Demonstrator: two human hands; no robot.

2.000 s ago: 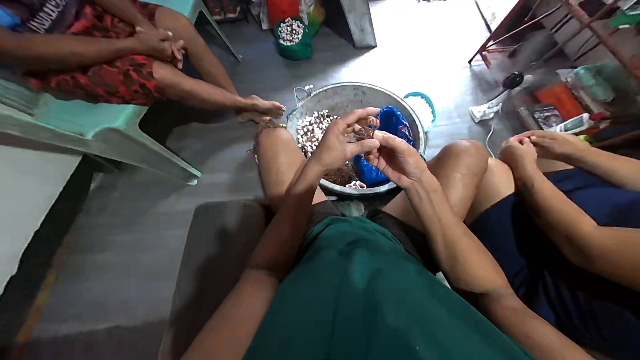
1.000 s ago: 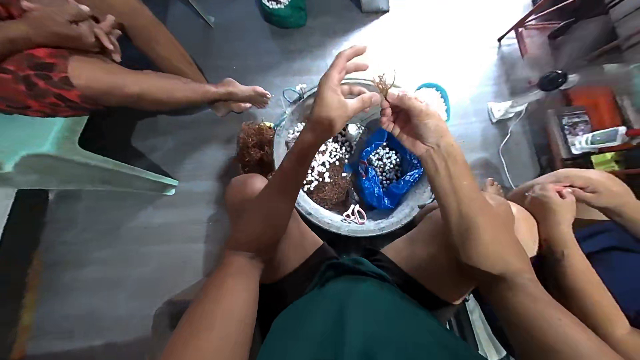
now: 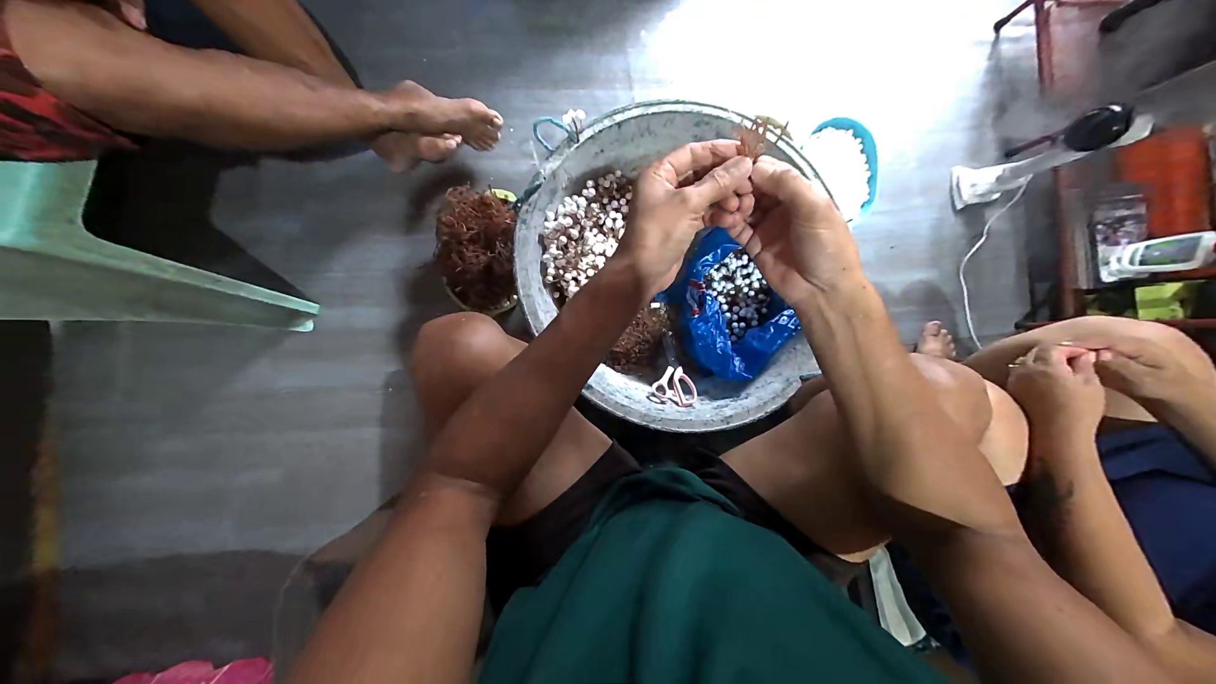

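My left hand [image 3: 679, 204] and my right hand [image 3: 793, 223] meet above the far side of a round metal basin [image 3: 627, 404]. Between their fingertips is a small bunch of thin reddish-brown strands [image 3: 753, 138], its tips pointing away from me. Inside the basin lie many small white bead-like pieces [image 3: 584, 233], a heap of brown strands [image 3: 638, 344] partly under my left forearm, and scissors with white and pink handles [image 3: 674, 388]. A blue plastic bag [image 3: 708, 328], standing open in the basin, holds small whitish and dark balls [image 3: 739, 290].
A container of reddish-brown strands [image 3: 475, 249] stands left of the basin; a blue-rimmed container of white pieces [image 3: 841, 161] is beyond it on the right. One person's feet [image 3: 442, 123] and a green plastic chair [image 3: 142, 256] are at left. Another person's hands [image 3: 1078, 375] are at right.
My left hand has come in from apart to meet my right at the strands; a second ago it was raised with its fingers spread. The view has shifted.
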